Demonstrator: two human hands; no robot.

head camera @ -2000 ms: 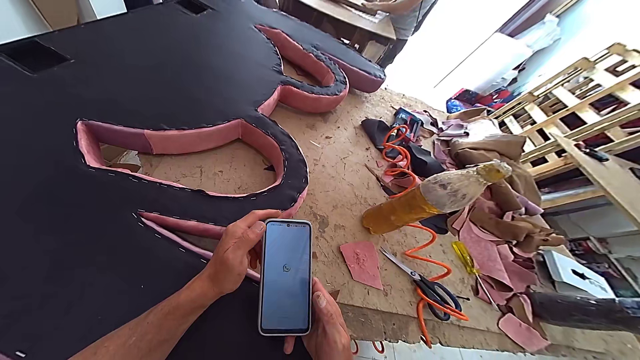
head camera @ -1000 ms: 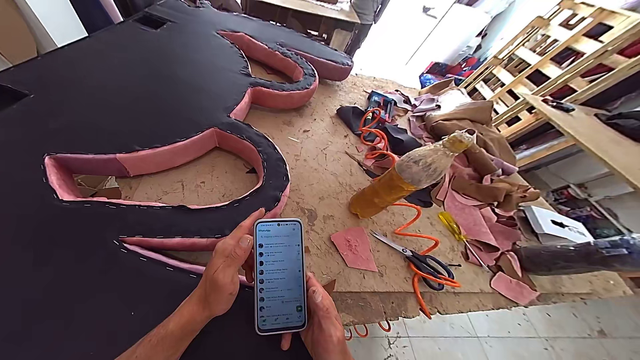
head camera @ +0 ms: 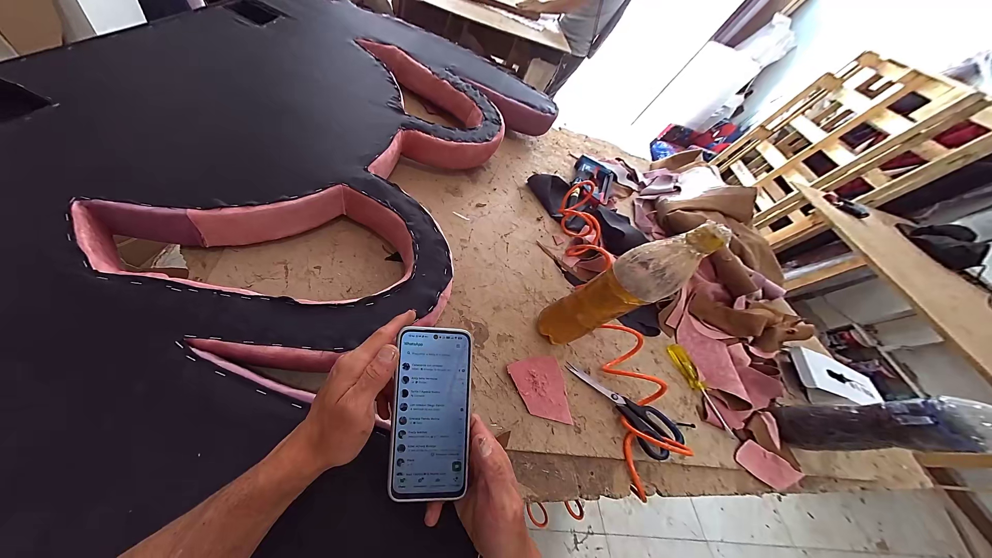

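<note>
A smartphone [head camera: 431, 418] with a lit list on its screen is held upright between both hands. My left hand [head camera: 353, 395] grips its left edge, and my right hand [head camera: 490, 484] supports its lower right side. Beneath and beyond them lies a large panel covered in black material [head camera: 256, 116], stapled along its edges, with pink-lined curved cutouts. To the right of the phone, a pink scrap [head camera: 540, 389] and black-handled scissors [head camera: 639, 415], blades apart, rest on the wooden table.
A plastic bottle of amber liquid [head camera: 593, 306] stands beside a coiled orange air hose [head camera: 635, 364]. Further right are a yellow-handled screwdriver [head camera: 686, 368], heaped pink and brown scraps [head camera: 721, 302], a white box [head camera: 833, 377] and a dark-filled bottle [head camera: 868, 425]. A person [head camera: 593, 23] is at the far table.
The phone's screen has gone from a plain loading screen with a small logo to a list. Both hands still hold the phone.
</note>
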